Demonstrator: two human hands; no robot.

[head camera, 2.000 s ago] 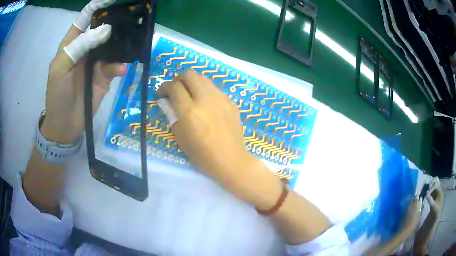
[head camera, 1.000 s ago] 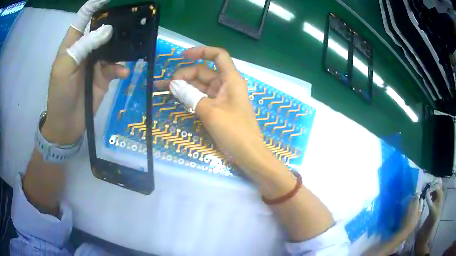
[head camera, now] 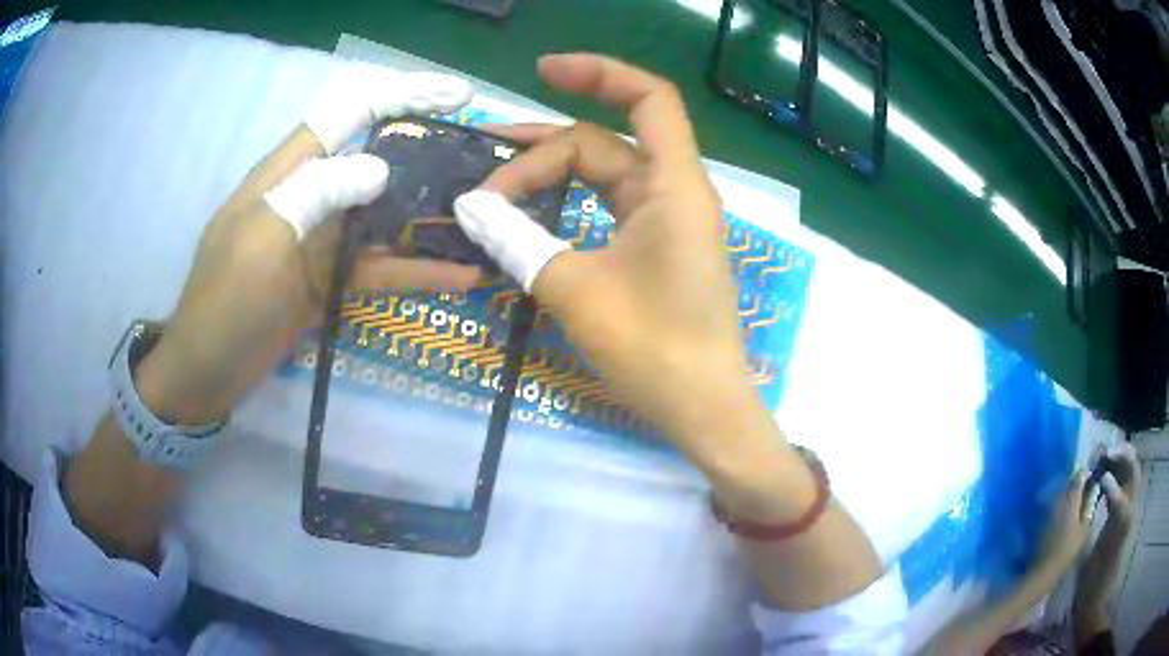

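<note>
A black phone frame [head camera: 408,528] is held up over the bench, solid camera end at the top, open window below. My left hand [head camera: 269,250], with white finger cots, grips its upper left part, fingers behind and thumb on the face. My right hand [head camera: 628,231] is at the solid end, with its cotted thumb and index finger pinched together at the surface. A thin orange flex circuit [head camera: 426,228] shows beside those fingertips. The blue flex carrier sheet [head camera: 778,276] lies behind the frame and is partly hidden by it and my right hand.
A green conveyor belt [head camera: 949,244] runs beyond the bench, carrying black frames [head camera: 846,83]. White foam [head camera: 103,192] covers the bench. Crumpled blue film [head camera: 1019,449] lies at the right. Another person's hands [head camera: 1102,500] hold a small dark thing at the far right.
My left hand has brought the frame right and tilted it. My right hand has moved from over the carrier sheet to the frame's solid end. The frames on the belt have shifted left.
</note>
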